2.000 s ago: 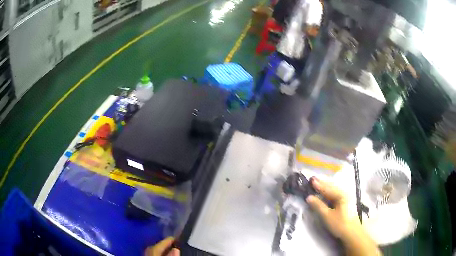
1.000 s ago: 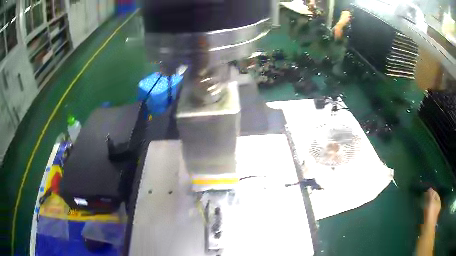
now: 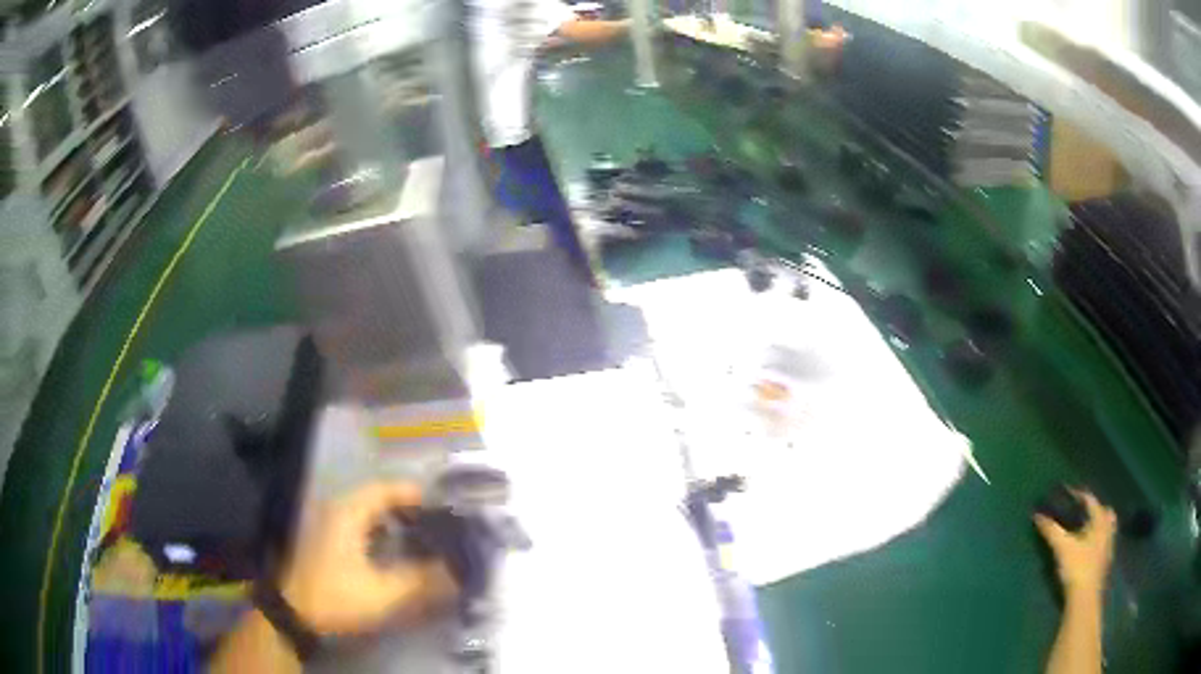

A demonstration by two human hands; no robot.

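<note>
My left hand [image 3: 345, 560], blurred, is at the fixture below the machine's grey horn block [image 3: 369, 296], with its fingers on a small black power adapter [image 3: 419, 533]. Blur hides the exact grip and how the adapter sits on the fixture. My right hand [image 3: 1083, 537] is far to the right over the green surface, small in view, with its fingers around a dark adapter-like piece [image 3: 1064, 510]. The machine's silver base plate [image 3: 599, 527] lies between the hands and looks very bright.
A black box [image 3: 211, 454] stands left of the machine. A white sheet [image 3: 843, 448] with a blurred fan [image 3: 774, 392] lies right of the plate. Loose black pieces [image 3: 968, 356] are scattered on the green surface. Black stacked trays [image 3: 1133, 290] are far right. A person [image 3: 507, 66] is at the back.
The view has shifted, so the machine now appears further left. My left hand has come back into view at the fixture with an adapter. My right hand now has a dark piece at its fingers.
</note>
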